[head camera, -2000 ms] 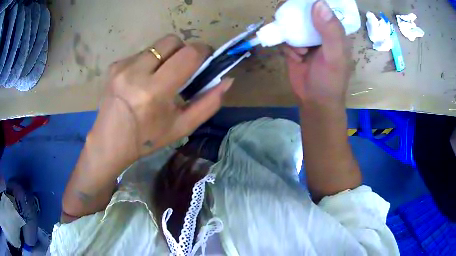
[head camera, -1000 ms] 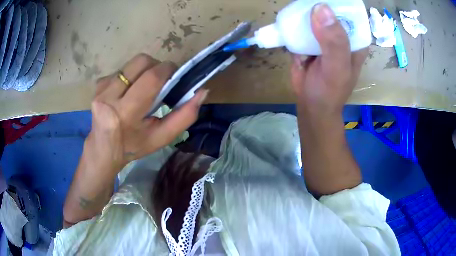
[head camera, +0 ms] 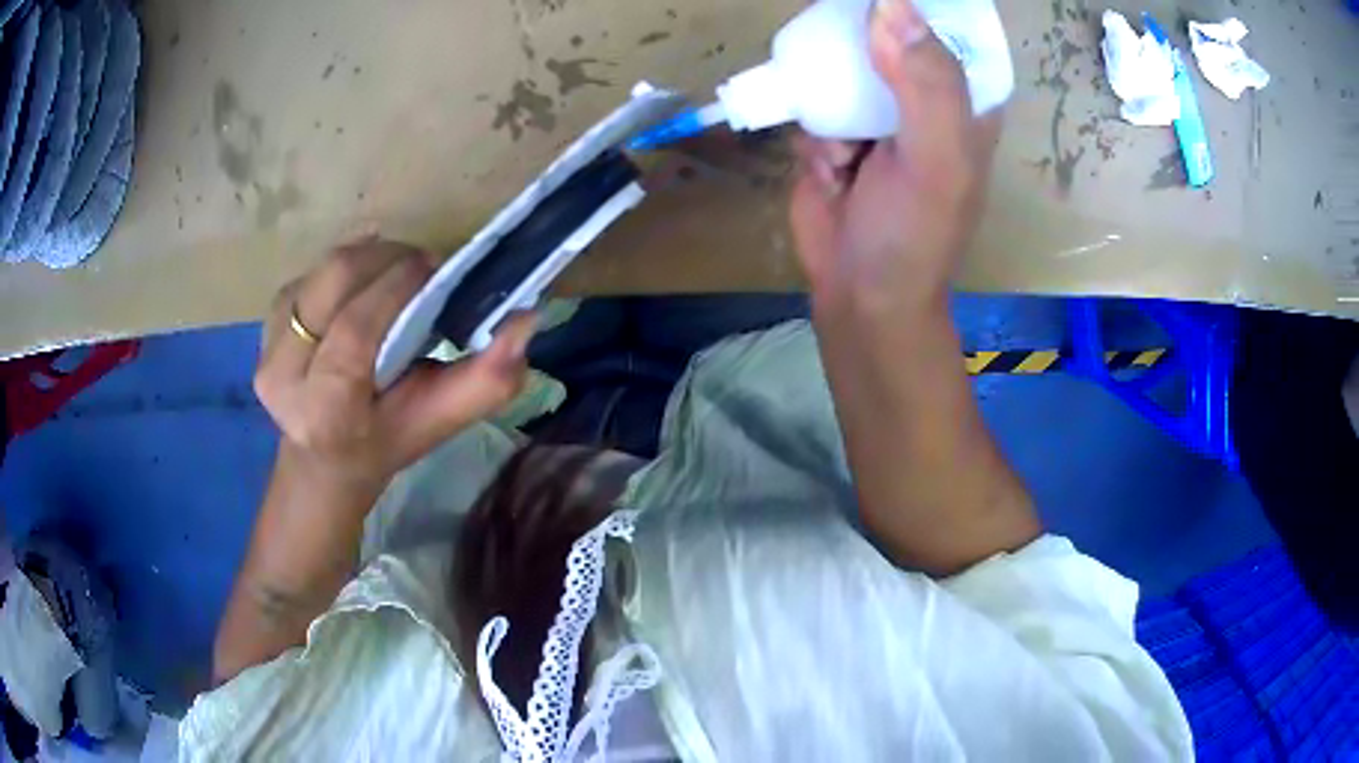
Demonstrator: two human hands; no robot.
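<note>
My left hand (head camera: 365, 350) holds a brimmed ring (head camera: 544, 239) on edge, tilted up to the right, above the bench's front edge. The ring has a pale grey-white brim, a dark band and a white collar rim. My right hand (head camera: 902, 194) holds a white glue bottle (head camera: 835, 75) on its side. The bottle's blue nozzle tip (head camera: 671, 128) points left and is at the upper end of the ring, by the dark band. Whether glue is coming out cannot be seen.
The tan bench (head camera: 343, 90) is stained. Stacked grey rings (head camera: 67, 134) are at the far left. A light-blue stick (head camera: 1191, 134) and crumpled white scraps (head camera: 1228, 60) lie at the right. Below are a blue stool (head camera: 1155, 395), a red stool (head camera: 67, 385) and blue crate-like items (head camera: 1267, 663).
The ring and my left hand have moved left and down, showing more of the dark band. My right hand and the bottle have also shifted left, with the nozzle still at the ring's upper end.
</note>
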